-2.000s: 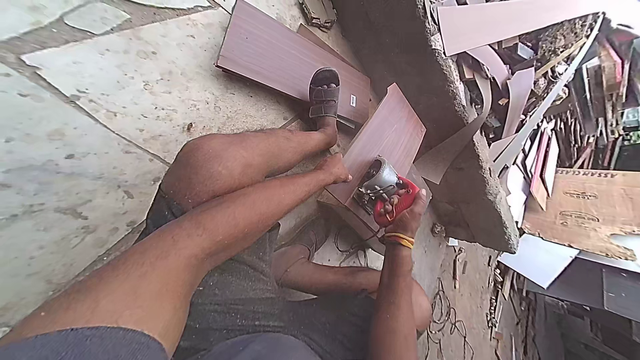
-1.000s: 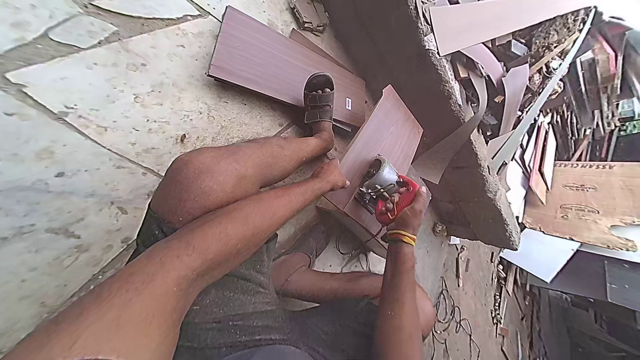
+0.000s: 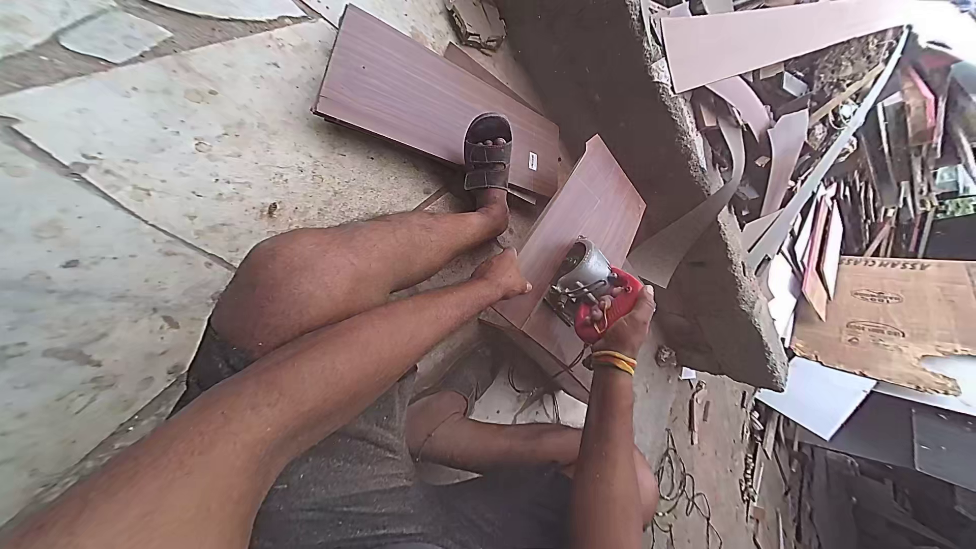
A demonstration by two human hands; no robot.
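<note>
My right hand (image 3: 624, 320) is closed around the red handle of a handheld power saw (image 3: 587, 267) with a silver motor housing. The saw rests on a wood-grain laminate board (image 3: 602, 191), its blade hidden from view. At the left edge of that board is my left hand (image 3: 503, 276), its fingers mostly hidden, so its hold cannot be told. Farther forward, my sandaled foot (image 3: 488, 156) stands against another wood-grain board (image 3: 427, 84) that bears a small white label. Beneath the sawn-on board, near my right wrist, part of one more board (image 3: 534, 351) shows.
A rough stone slab (image 3: 686, 152) stands just right of the boards. Beyond it lie a heap of laminate offcuts (image 3: 785, 152) and a brown printed panel (image 3: 884, 320). Thin tangled cord or wire (image 3: 682, 488) lies on the ground at lower right. Stone paving (image 3: 152, 137) spans the left.
</note>
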